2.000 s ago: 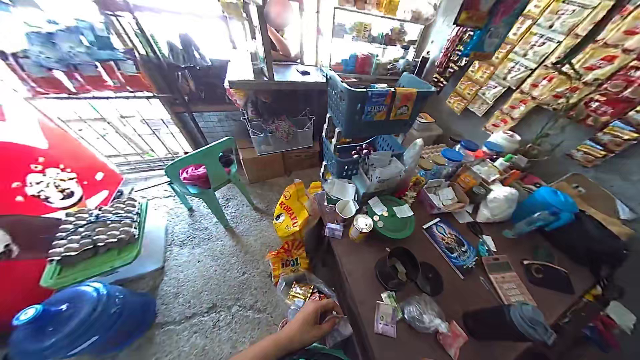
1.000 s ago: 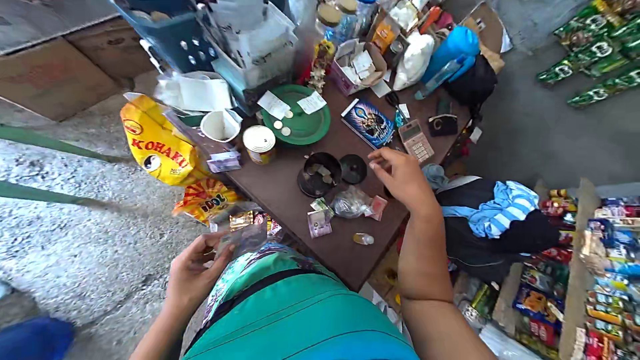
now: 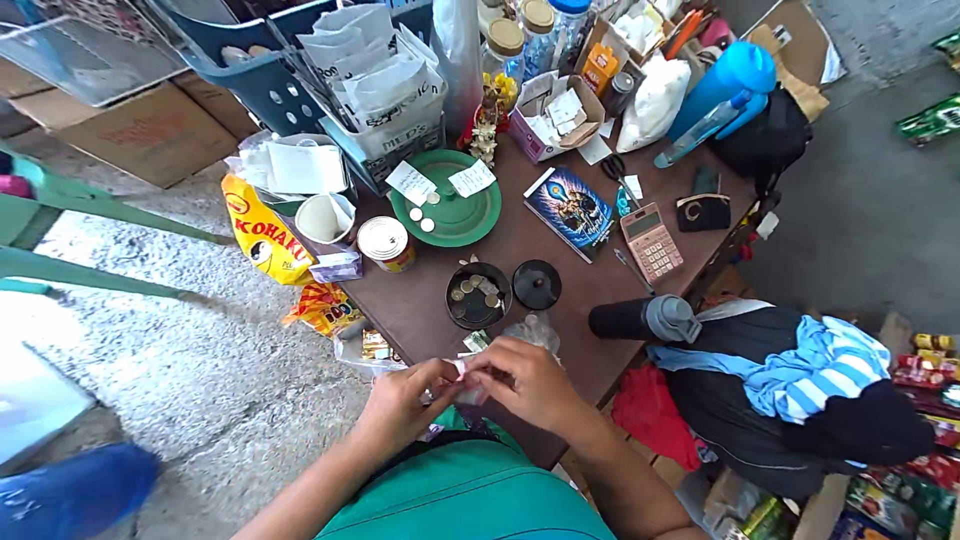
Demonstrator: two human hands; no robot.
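Observation:
My left hand [image 3: 420,394] and my right hand [image 3: 525,379] meet at the near edge of the brown table, pinching a small clear plastic bag [image 3: 471,394] between their fingertips. What the bag holds is too small to tell. Just beyond the fingers lie a folded banknote [image 3: 476,341] and a crumpled clear plastic bag [image 3: 534,331]. Farther back, a black round container [image 3: 478,321] holds several coins, with its black lid [image 3: 537,284] to the right. A green plastic lid [image 3: 465,217] carries coins and two paper slips.
A can [image 3: 385,241] and a paper-lined cup [image 3: 324,219] stand at the table's left. A pink calculator [image 3: 651,244], a notebook [image 3: 571,210], scissors [image 3: 615,169] and a black tumbler [image 3: 637,320] are on the right. A blue basket [image 3: 262,90] stands at the back left.
My right hand has moved from over the table's right part to meet my left hand, and both now hold the small plastic bag. The view has shifted.

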